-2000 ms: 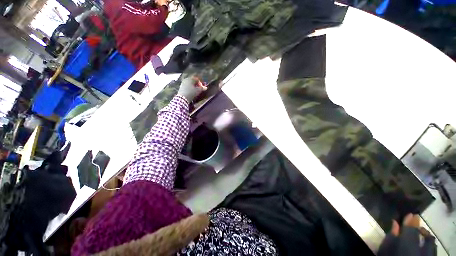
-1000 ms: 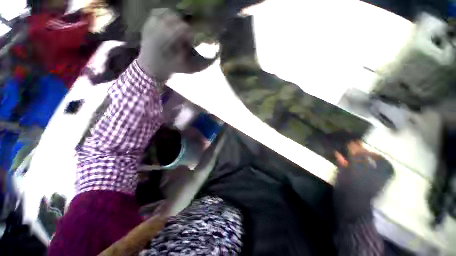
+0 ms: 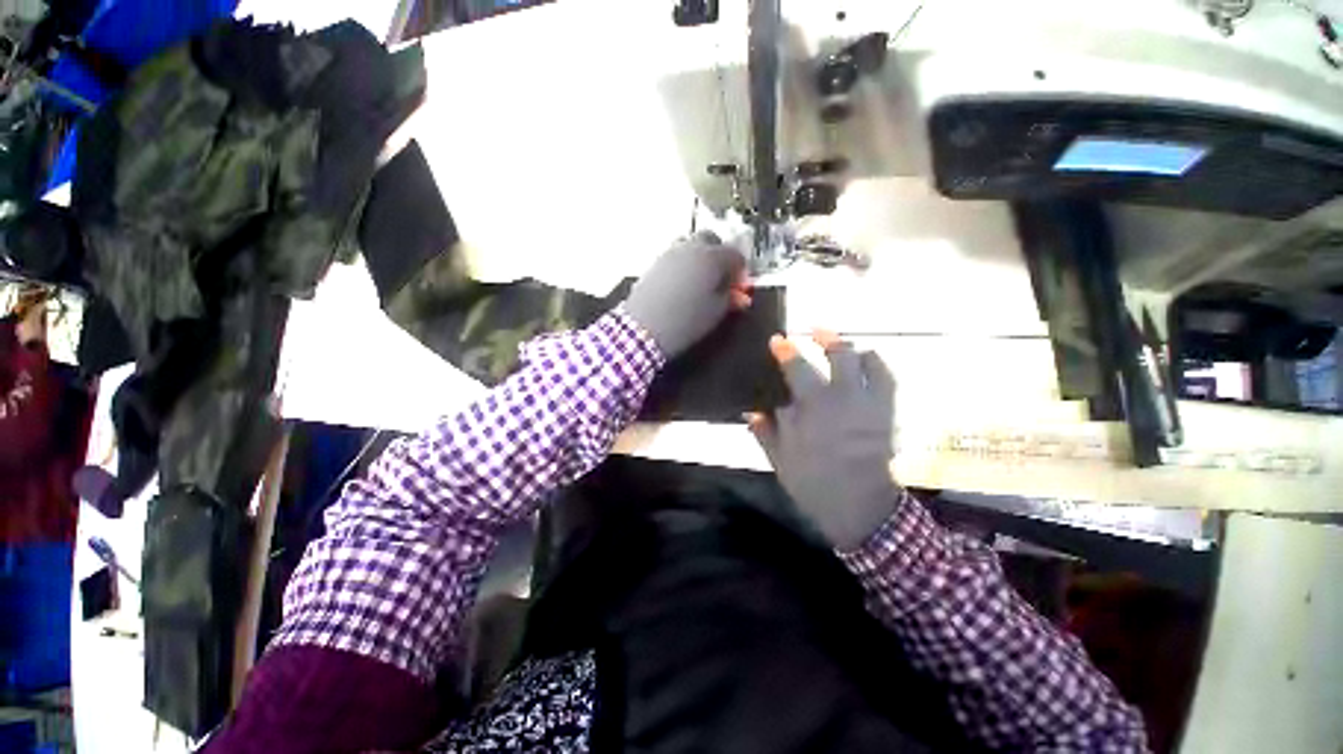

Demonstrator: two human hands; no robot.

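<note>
A camouflage panel [image 3: 501, 321] lies across the white machine table, with a black fabric piece [image 3: 729, 361] at its right end under the needle area. My gloved left hand [image 3: 689, 295] has its bare fingertips closed on the black piece's upper part, just left of the presser foot [image 3: 766, 251]. My gloved right hand [image 3: 843, 435] is at the black piece's right edge, fingertips touching it. Whether these fingers pinch the cloth cannot be told. The needle tip is too small to make out.
The sewing machine head [image 3: 884, 89] and control panel [image 3: 1134, 155] stand above and right. Narrow dark strips [image 3: 1083, 302] hang below the panel. A cloth pile [image 3: 221, 192] and stacked panels [image 3: 184, 604] are at left. A ruler marking runs along the front table edge [image 3: 957, 449].
The view has turned right to the machine. My left hand has moved from the cloth pile to the presser foot. The black piece now lies at the needle area, between both hands.
</note>
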